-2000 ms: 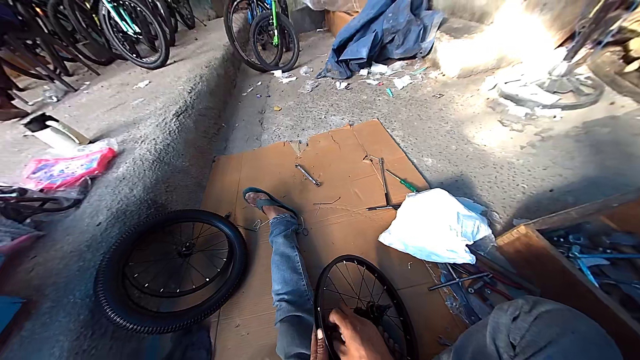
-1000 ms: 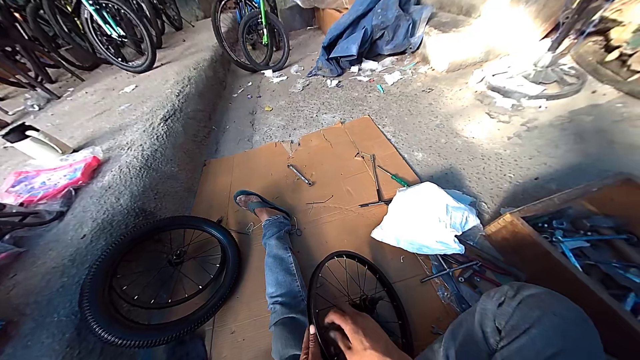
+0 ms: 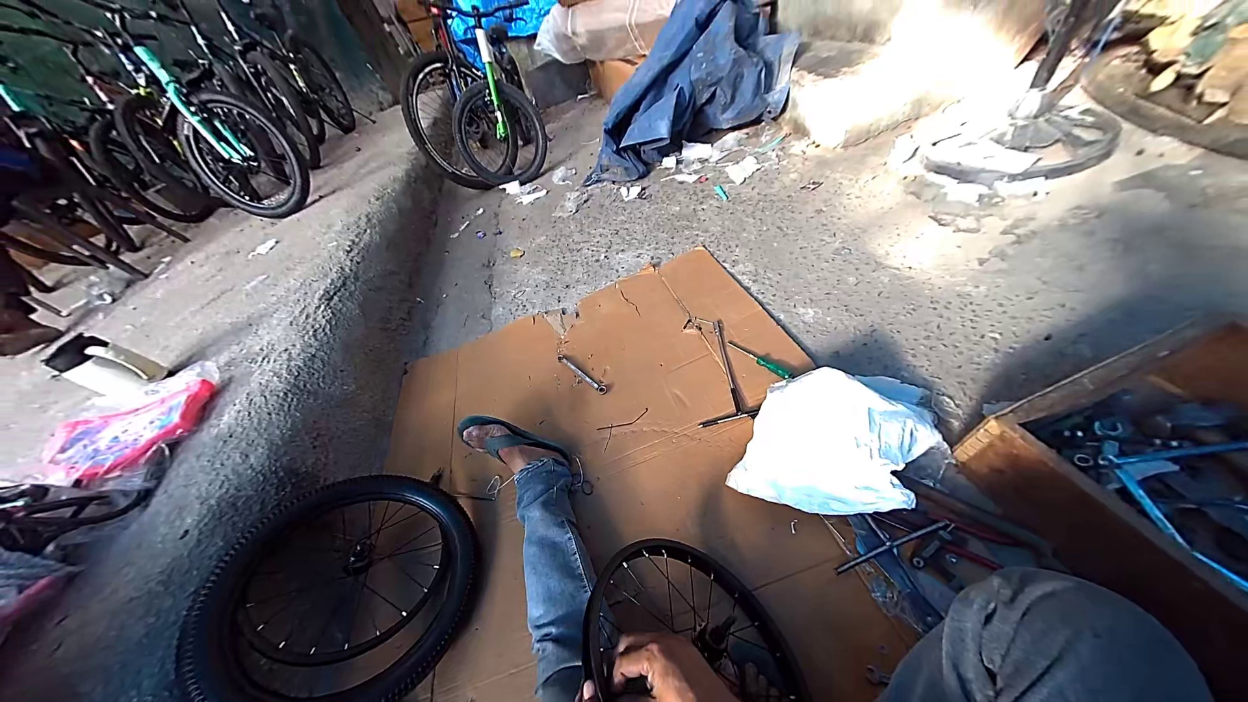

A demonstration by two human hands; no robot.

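A black spoked bicycle rim (image 3: 717, 556) stands tilted between my legs at the bottom centre. My right hand (image 3: 668, 668) is at its near left side, fingers curled over the rim edge. Only fingertips of my left hand (image 3: 588, 690) show at the rim's outer left edge, by the bottom of the view; the rest is out of frame. Flat at the left lies a second wheel's black knobby tyre (image 3: 210, 595), with a spoked rim inside it. Both rest on or by a cardboard sheet (image 3: 526, 390).
A wrench (image 3: 583, 374), a T-handle tool (image 3: 728, 375) and a green-handled screwdriver (image 3: 765, 363) lie on the cardboard. Right of them are a white plastic bag (image 3: 829, 444) and a wooden box (image 3: 1053, 487) of tools and parts. Bicycles (image 3: 234, 146) stand on the raised ledge.
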